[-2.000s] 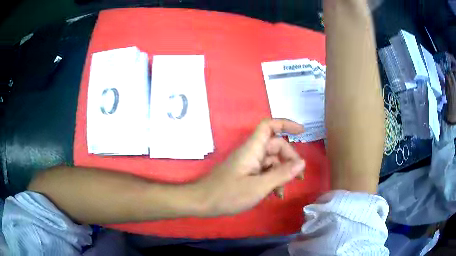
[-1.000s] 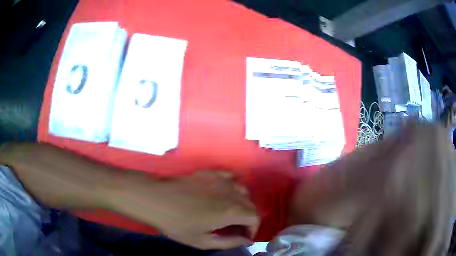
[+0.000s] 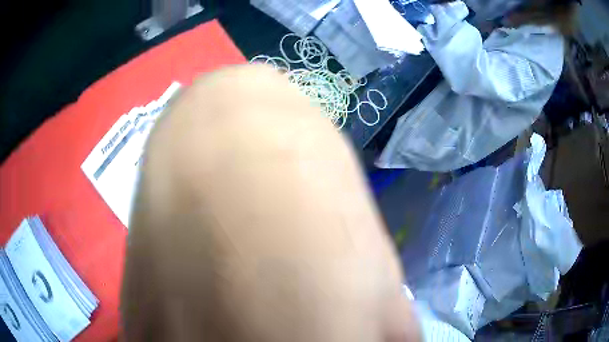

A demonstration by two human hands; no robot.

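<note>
A large, blurred bare limb, apparently my right arm or hand, fills the middle of the view close to the camera. No fingers can be made out, and a striped cuff shows at its lower right. My left hand is not in view. Two user manual stacks lie at the lower left, ring pictures up, the outer one cut off by the picture's edge. White printed slips with a grey header bar lie fanned on the red work mat, partly hidden behind the limb.
Pale rubber bands lie heaped on the dark bench beyond the mat. Grey-white bundled leaflets lie behind them. A person's pale sleeve is at the upper right. Large silvery plastic-wrapped packages stand at the right. A metal post stands at the top.
The view has swung right, so the manual stacks and slips now sit at the left. The blurred limb has come close to the camera. My left hand has left the view.
</note>
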